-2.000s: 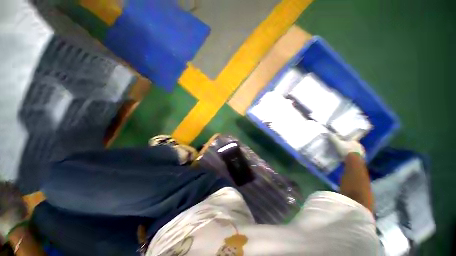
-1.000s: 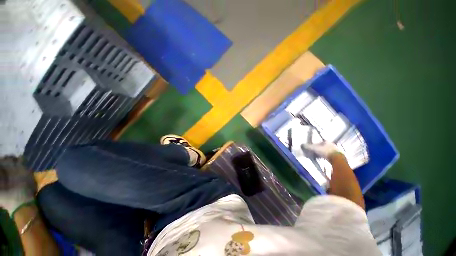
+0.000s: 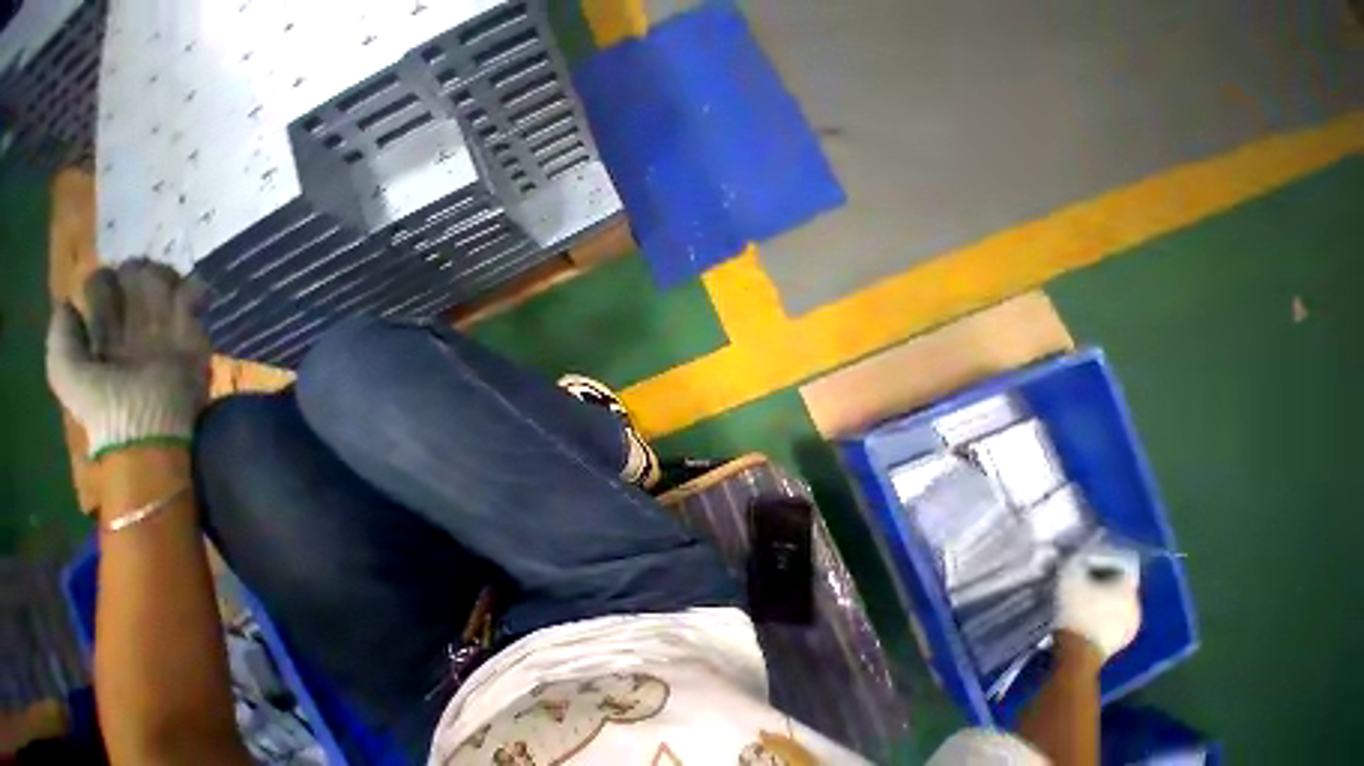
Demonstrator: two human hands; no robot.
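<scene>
My left hand (image 3: 132, 352), in an off-white knit glove with greyer fingers, is raised at the near left corner of the large stack (image 3: 225, 135). It is empty, its fingers slightly apart. The stack has a pale marked top and dark slotted sides; one block juts out from its side. My right hand (image 3: 1100, 599), also gloved, is inside the right blue tote (image 3: 902, 576), at the side away from my legs, over pale plates (image 3: 995, 509) in uneven rows. Its fingertips are blurred, so whether it grips a plate cannot be told.
A wrapped box (image 3: 838, 659) beside my legs bears a dark phone (image 3: 781, 561). A blue sheet (image 3: 711, 142) lies on the floor beyond the stack. A cardboard strip (image 3: 942, 359) borders the right tote. Another blue tote (image 3: 307, 696) with grey parts is at lower left.
The view has turned, bringing more of the stack and my whole left hand into sight. My right hand has shifted within the tote, towards its outer side.
</scene>
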